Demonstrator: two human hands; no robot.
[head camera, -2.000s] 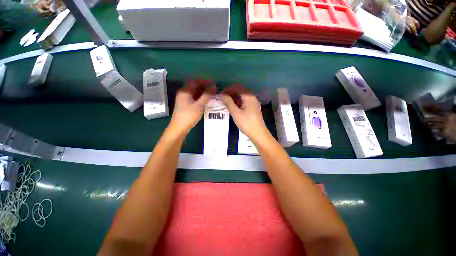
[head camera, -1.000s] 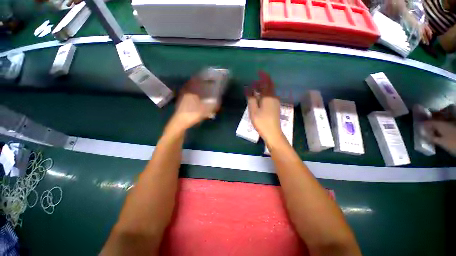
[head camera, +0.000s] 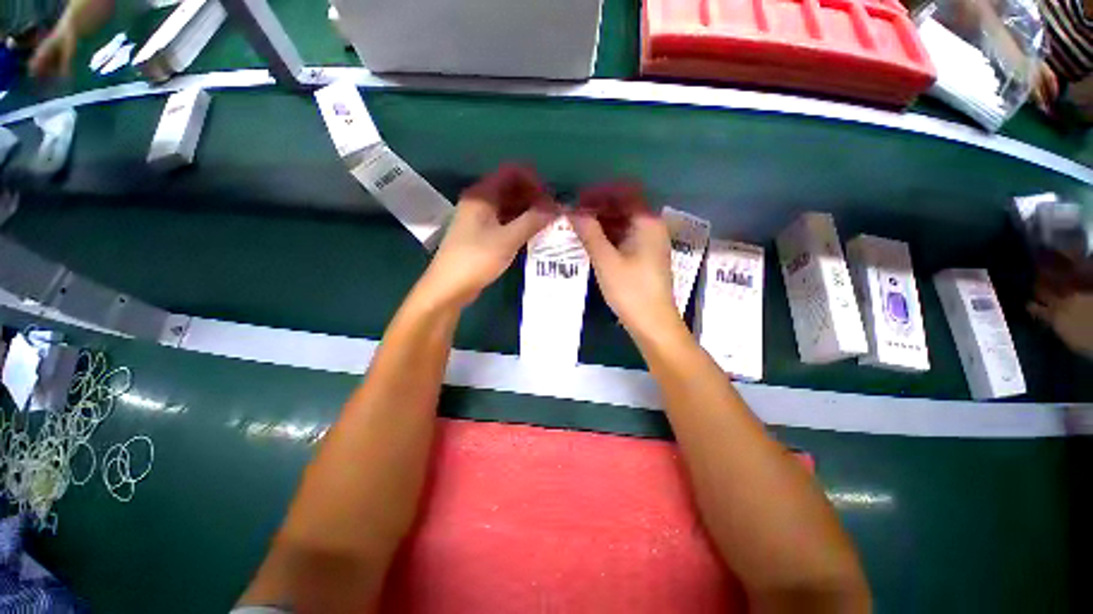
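A white retail box (head camera: 554, 300) with a black barcode stands out on the green conveyor belt, its near end over the pale near rail. My left hand (head camera: 489, 234) pinches the far end of the box from the left. My right hand (head camera: 629, 246) pinches the same end from the right. The fingertips meet at the box's end flap and are blurred, so the flap is mostly hidden. Another white box (head camera: 731, 309) with a barcode lies just right of my right wrist, with one more partly behind my right hand.
More white boxes (head camera: 821, 288) lie right, and others (head camera: 402, 194) at left. A pink-red foam mat (head camera: 563, 516) is under my forearms. Rubber bands (head camera: 60, 432) lie left. A large white box (head camera: 479, 36) and red compartment tray (head camera: 785, 54) are across the belt. Another person's hand (head camera: 1064, 306) is far right.
My left hand has set a box down on the belt, and both hands have come together at its far end. A purple-marked box at the far right is no longer seen.
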